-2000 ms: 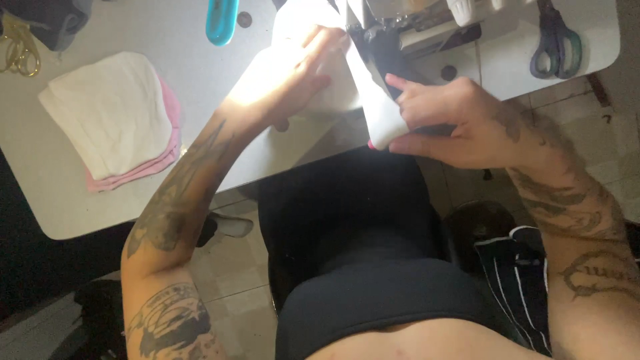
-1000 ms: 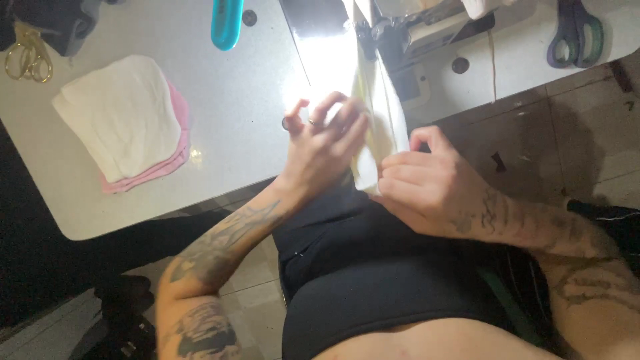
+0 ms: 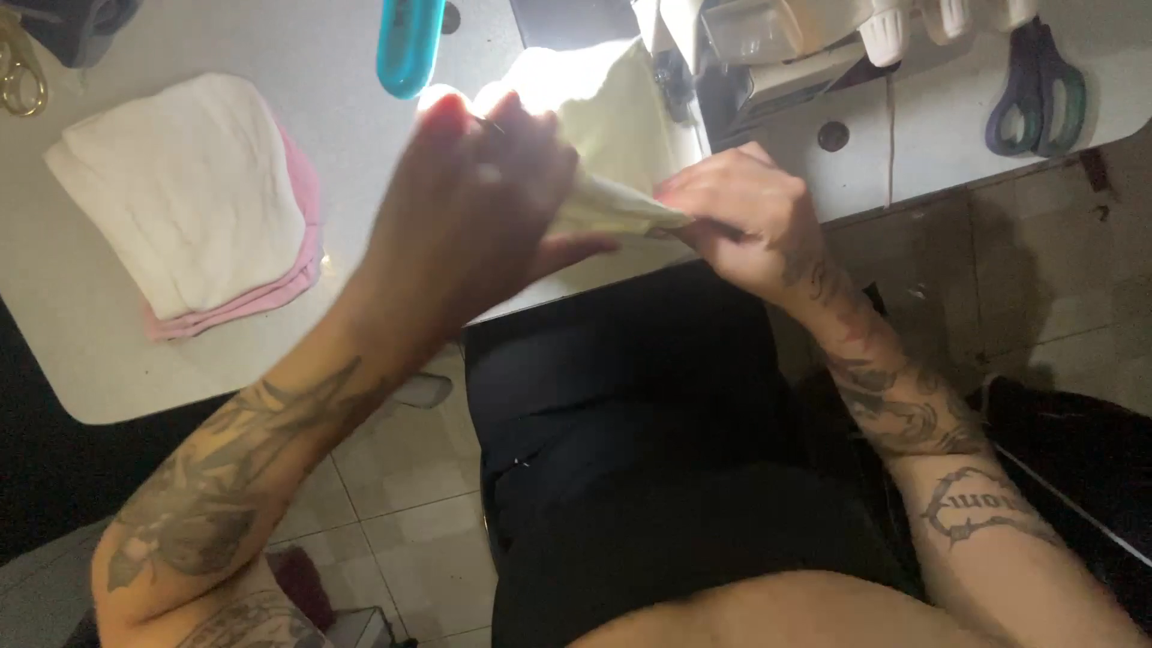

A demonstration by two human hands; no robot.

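A pale cream fabric piece (image 3: 616,126) lies across the brightly lit sewing area, part of it under the light. My right hand (image 3: 747,216) pinches its near edge between thumb and fingers at the table's front edge. Over the fabric's left side is my left hand (image 3: 486,189), blurred, its thumb stretched out toward the right; its fingertips are washed out by the light, so its hold on the fabric cannot be told. Just beyond the fabric stand the metal and plastic parts of what looks like a sewing machine (image 3: 751,36).
Folded white cloth (image 3: 193,193) lies on pink cloth (image 3: 306,256) at the left. Gold-handled scissors (image 3: 20,72) and dark fabric (image 3: 76,27) are at the far left. A turquoise tool (image 3: 409,45) lies behind my left hand; dark-handled scissors (image 3: 1035,94) lie at the right.
The fabric was a narrow strip hanging toward my lap a second ago; now it is spread wider on the table. Both hands have moved up and away from my lap.
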